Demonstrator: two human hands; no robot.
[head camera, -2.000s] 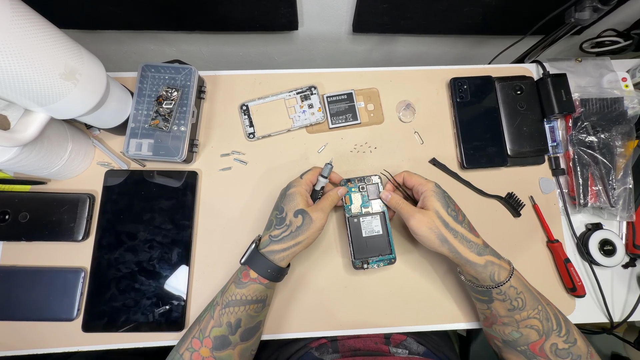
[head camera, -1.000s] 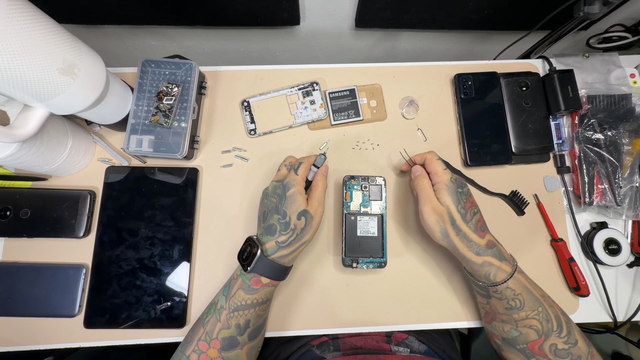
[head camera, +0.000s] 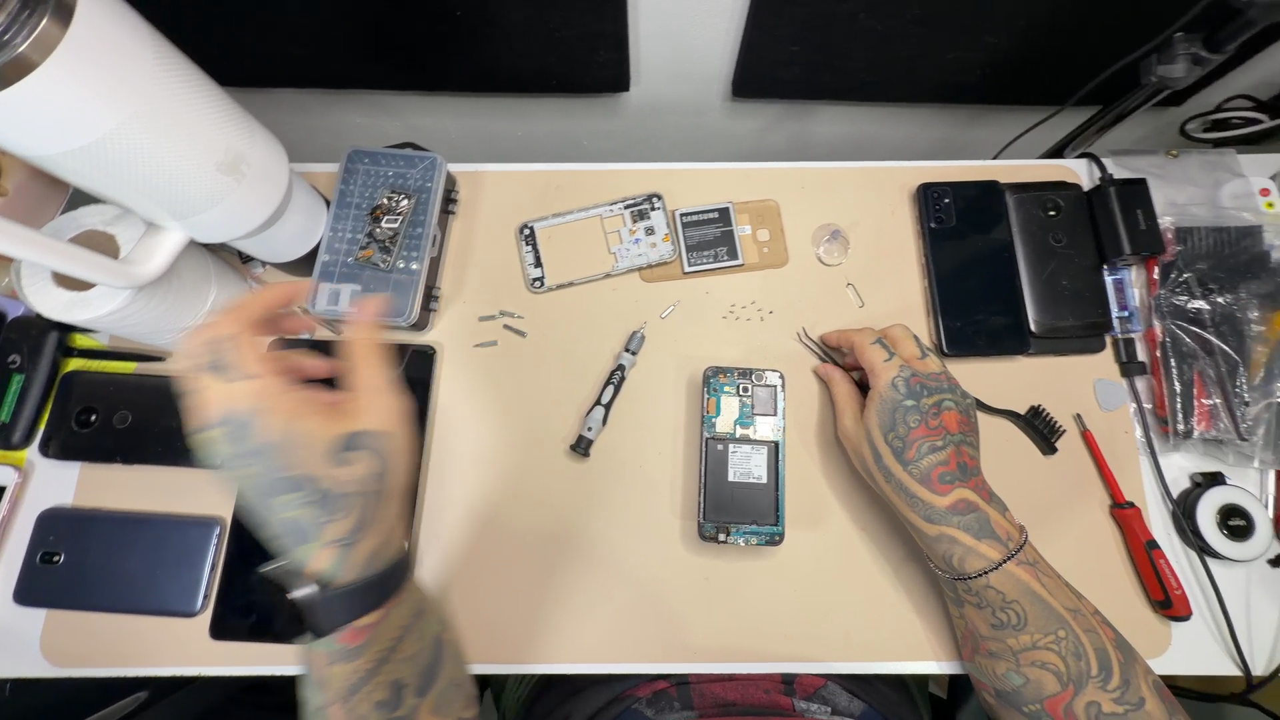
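My left hand (head camera: 310, 430), blurred, is over the dark tablet (head camera: 270, 570), its fingers apart near the clear-lidded plastic box (head camera: 340, 280); nothing shows in it. My right hand (head camera: 890, 400) holds metal tweezers (head camera: 815, 345), tips pointing up and left, beside small screws (head camera: 750, 312). Between the hands lies an opened smartphone (head camera: 742, 455), circuit board and bare battery bay facing up. To its left a precision screwdriver (head camera: 608, 395) rests on the mat. Above are the phone's mid-frame (head camera: 598, 242) and a Samsung battery (head camera: 707, 238) on a gold back cover (head camera: 768, 240).
Several driver bits (head camera: 500, 325) lie left of centre. A black brush (head camera: 1040, 428) is beyond my right hand, with a red screwdriver (head camera: 1135, 530) farther right. Phones (head camera: 975, 270) lie back right; another (head camera: 118, 560) is front left. A white tumbler (head camera: 180, 130) stands back left.
My left hand has let go of the screwdriver, now on the mat, and moved left over the tablet. Both hands were at the opened phone two seconds ago; my right hand has moved right with the tweezers.
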